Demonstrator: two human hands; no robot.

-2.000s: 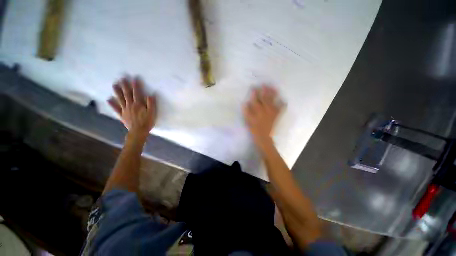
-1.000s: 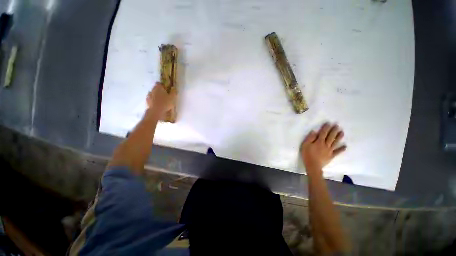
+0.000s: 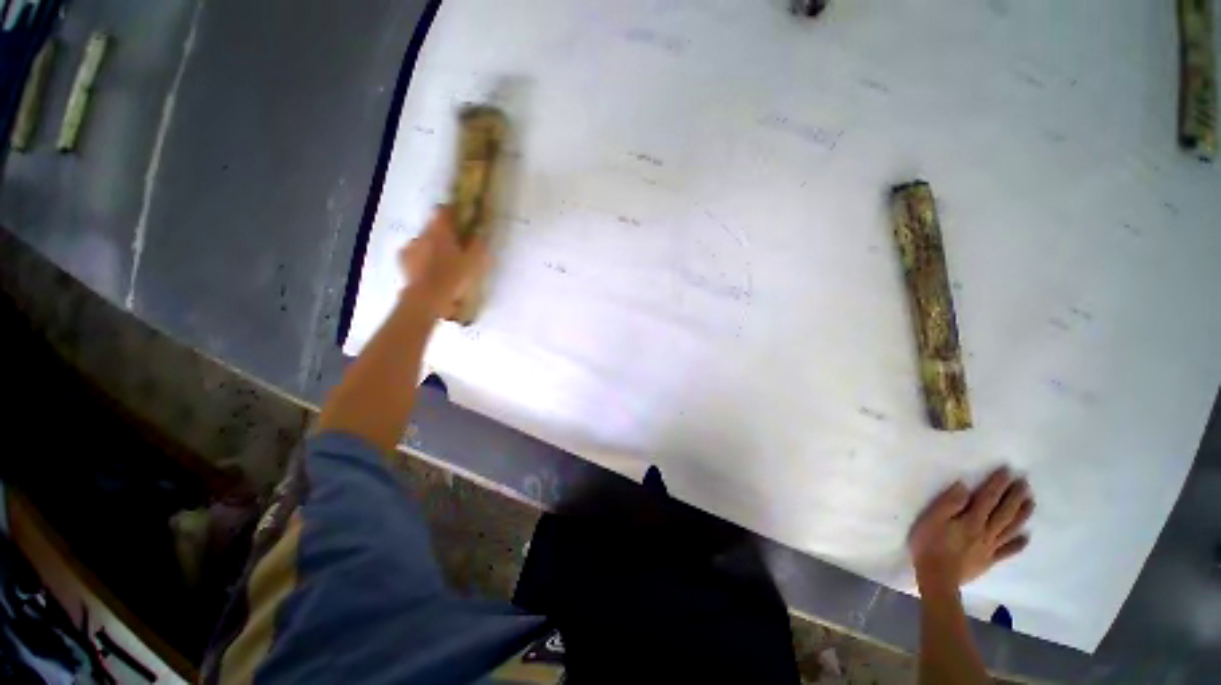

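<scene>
A large white paper marker covers the dark fabric lay, whose dark edge shows along the left side. My left hand grips a brown-yellow cloth weight near the paper's left edge; the weight is slightly blurred. My right hand lies flat on the paper near its front right part, fingers spread, holding nothing. A second cloth weight lies on the paper just above my right hand. Another cloth weight lies at the upper right, cut off by the frame.
Two narrow weights lie on the grey table at the far left. Small dark tabs stick out at the paper's near side. A small dark item shows at the top edge. The table's near edge runs in front of my body.
The view has shifted left, showing more bare table. My left hand went from flat on the paper to gripping a weight. My right hand remains spread on the paper.
</scene>
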